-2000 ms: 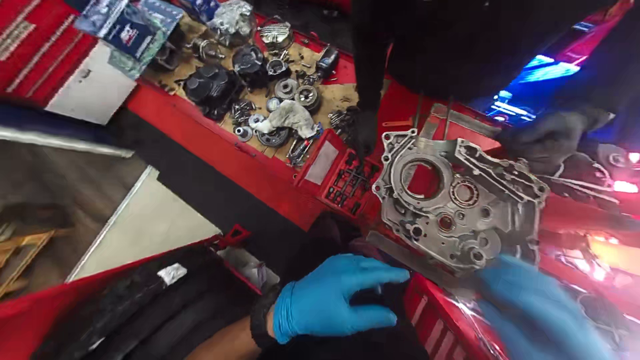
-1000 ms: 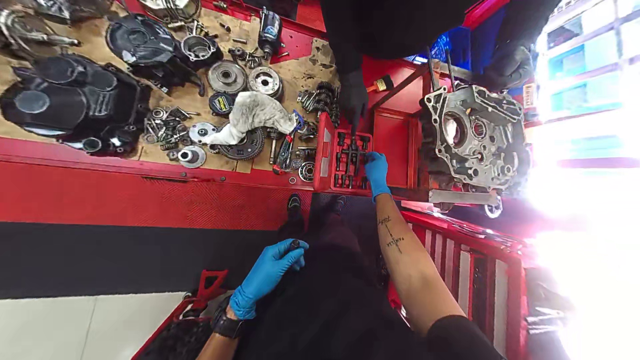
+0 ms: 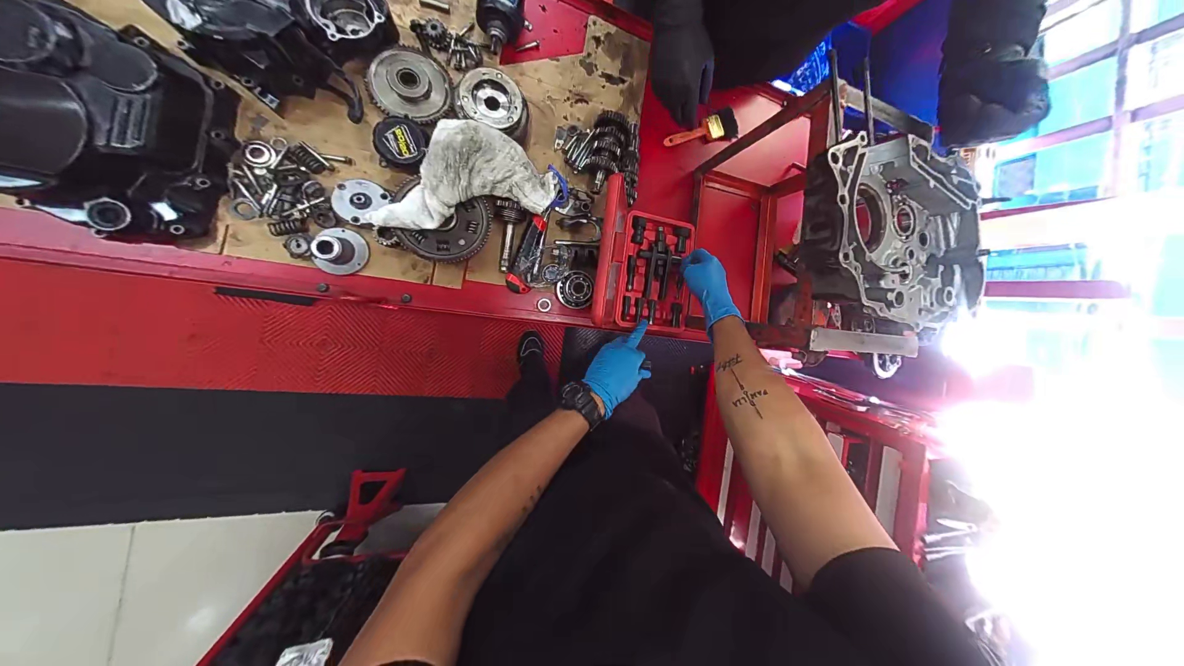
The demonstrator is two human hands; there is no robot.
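An open red tool case (image 3: 608,254) with black puller pieces in its tray lies at the front edge of the red workbench. My left hand (image 3: 618,372), in a blue glove, is just below the case, its index finger stretched to the lower edge; a small dark piece shows by its fingers, and I cannot tell whether it is held. My right hand (image 3: 708,280), gloved too, is at the right edge of the case with bent fingers; what lies under its fingertips is hidden. Right of it, a metal engine crankcase half (image 3: 902,231) stands on a metal frame (image 3: 772,328).
Gears (image 3: 408,85), a white rag (image 3: 467,171), a clutch basket (image 3: 453,236), a ball bearing (image 3: 574,289) and black engine covers (image 3: 102,120) cover the bench at left. Across the bench a co-worker's black-gloved hand (image 3: 683,69) hangs near a brush (image 3: 705,128). A red cart stands below right.
My left hand has moved up and right to the case's lower edge. My right hand, by the crankcase two seconds ago, is now at the case. The view has swung strongly.
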